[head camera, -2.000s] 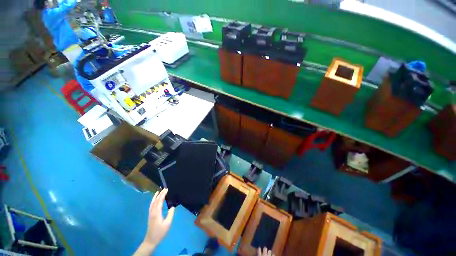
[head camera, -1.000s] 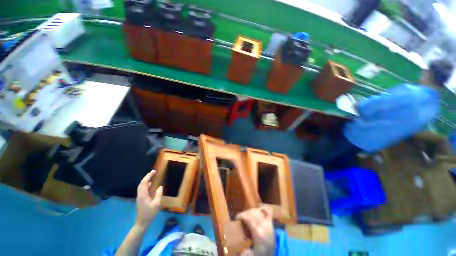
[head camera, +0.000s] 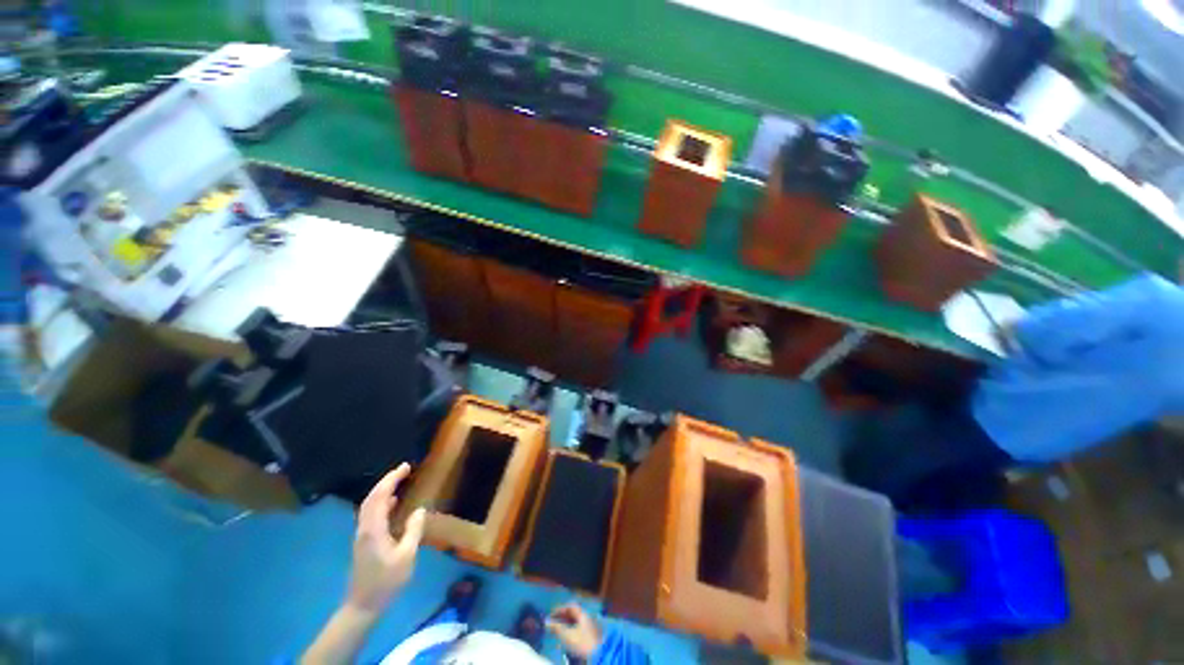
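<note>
Three wood-grain cabinets stand in a row before me. The left one (head camera: 517, 433) and the taller right one (head camera: 684, 546) have pale rims around dark openings. The middle one (head camera: 573, 522) is lower, with a black face inside a thin wood rim. My left hand (head camera: 381, 552) is open and empty beside the left cabinet's near left edge; whether it touches is unclear. My right hand (head camera: 574, 630) is small and blurred at the bottom, below the middle cabinet, with curled fingers. Whether it holds anything cannot be told.
Black panels (head camera: 344, 409) lean over an open carton (head camera: 117, 383) at left. Black bracket-like parts (head camera: 599, 418) lie behind the row. A dark framed panel (head camera: 847, 559) and blue bin (head camera: 993, 578) stand at right. A green bench (head camera: 519, 224) runs behind. A person's blue sleeve (head camera: 1091, 370) shows at right.
The tilted cabinet is out of my right hand, which has moved down and left. The low middle cabinet now shows fully. The view first swung right, then slightly back left.
</note>
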